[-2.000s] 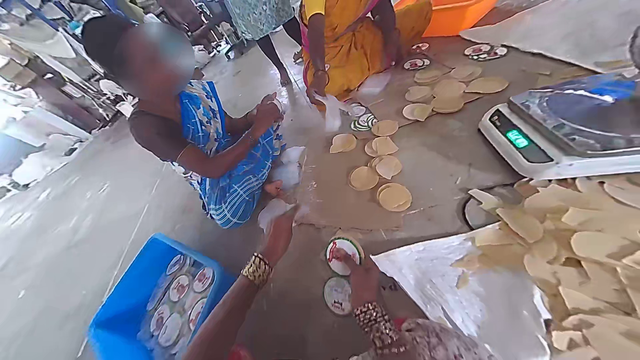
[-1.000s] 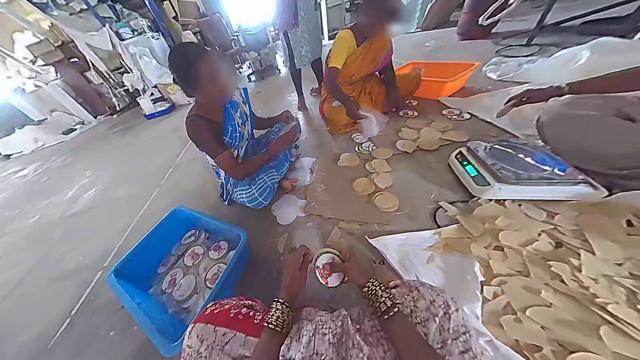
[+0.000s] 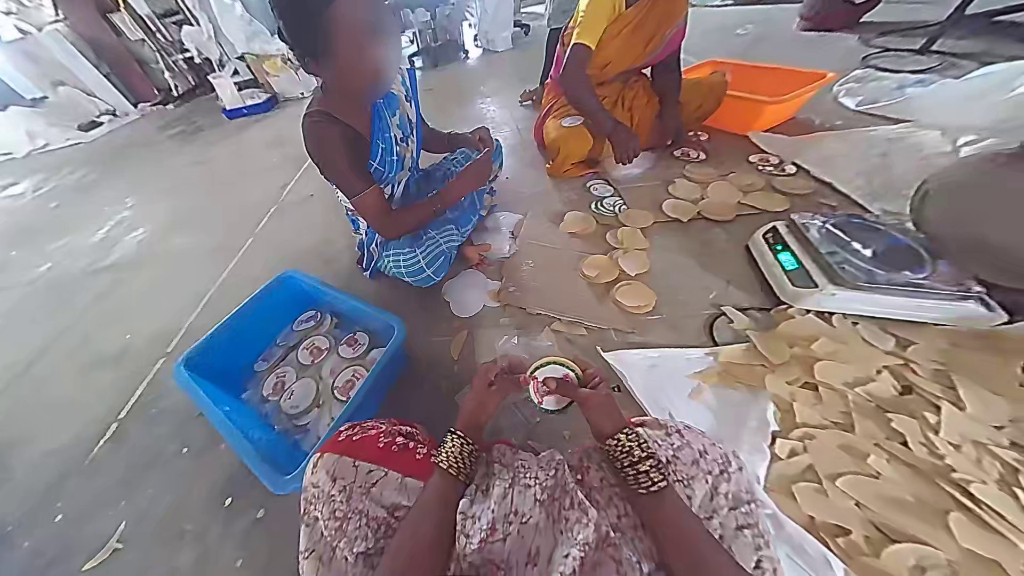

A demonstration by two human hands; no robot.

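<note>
Between my hands, just beyond my lap, is a round printed label [image 3: 554,384] with a green and yellow rim, seemingly on a stack of thin discs. My right hand [image 3: 588,398] grips it, thumb across its face. The fingers of my left hand [image 3: 490,390] are at its left edge, beside a clear plastic film [image 3: 520,348]; whether they hold the film is unclear. A blue plastic tub [image 3: 192,384] at my left holds packed discs with printed labels [image 3: 314,350]. Small stacks of tan discs [image 3: 634,296] lie on a cardboard sheet [image 3: 552,280] ahead.
A digital scale [image 3: 872,300] stands at the right, behind a heap of tan flat pieces [image 3: 896,432] on a white sheet [image 3: 680,376]. Two people sit ahead on the floor, one by white discs [image 3: 466,292], the other by an orange tub [image 3: 760,96]. A rounded grey shape is at the right edge.
My left hand, reaching out toward the white discs two seconds ago, has come back beside the label. The label has risen off the floor into my hands. The view has shifted.
</note>
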